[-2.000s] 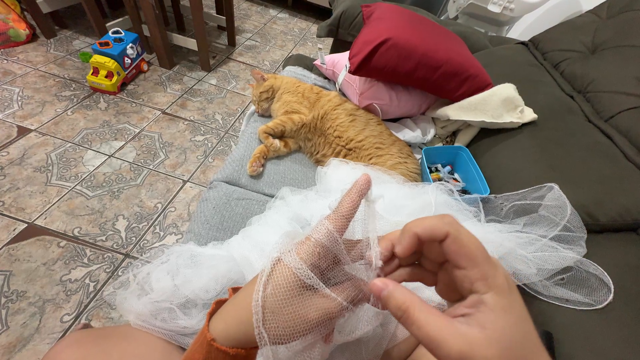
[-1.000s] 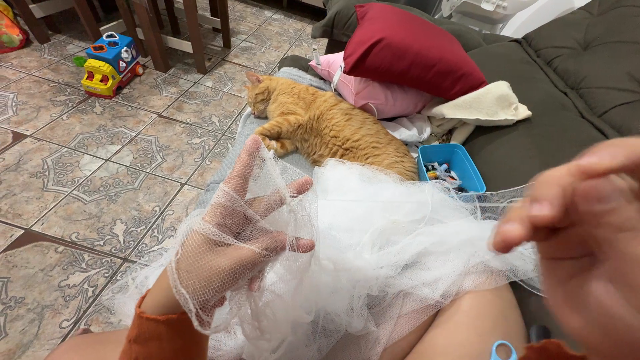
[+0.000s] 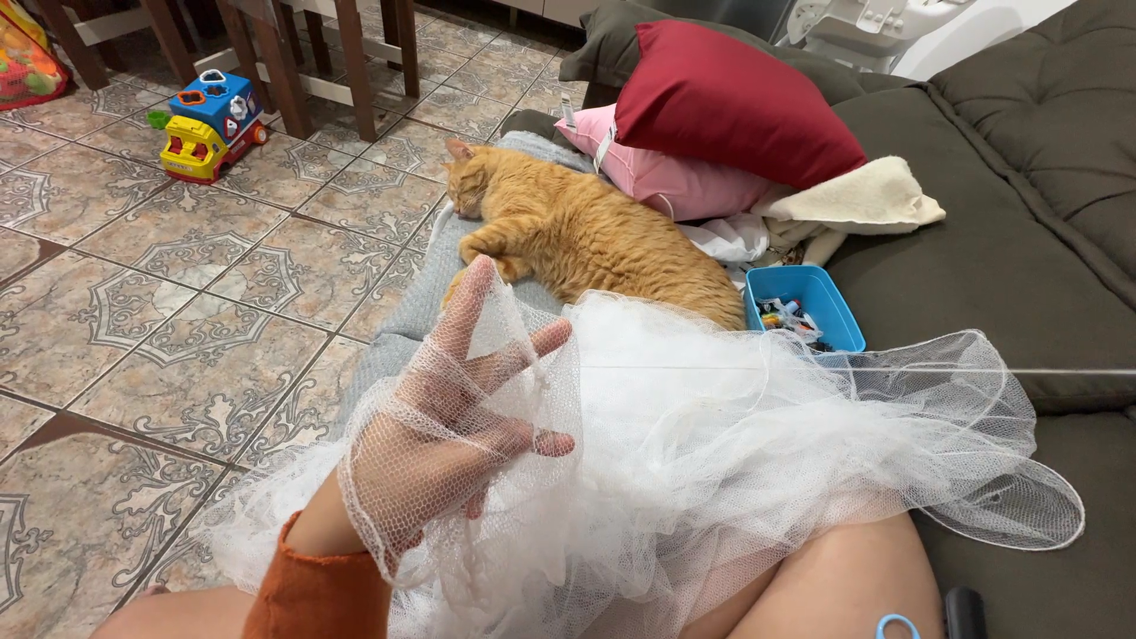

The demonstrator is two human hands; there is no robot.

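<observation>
White tulle netting (image 3: pixel 692 417) lies heaped across my lap and the sofa. My left hand (image 3: pixel 453 408), in an orange sleeve, is at the centre-left with netting draped over its back and fingers; the fingers are spread and some netting is caught between them. A thin taut thread (image 3: pixel 799 369) runs from near the left hand out past the right edge. My right hand is out of view. At the bottom right, a light-blue handle loop (image 3: pixel 896 627), perhaps of scissors, lies by my thigh, beside a black object (image 3: pixel 965 612).
An orange cat (image 3: pixel 595 231) lies on a grey cloth beyond the netting. Behind it are a red cushion (image 3: pixel 728 106) and a pink cushion (image 3: pixel 657 169). A blue plastic box (image 3: pixel 843 311) holds small items. A toy truck (image 3: pixel 200 142) stands on the tiled floor near wooden chair legs (image 3: pixel 284 75).
My right hand was close to the left one at first, then moved right and has left the view. The left fingers have spread under the netting.
</observation>
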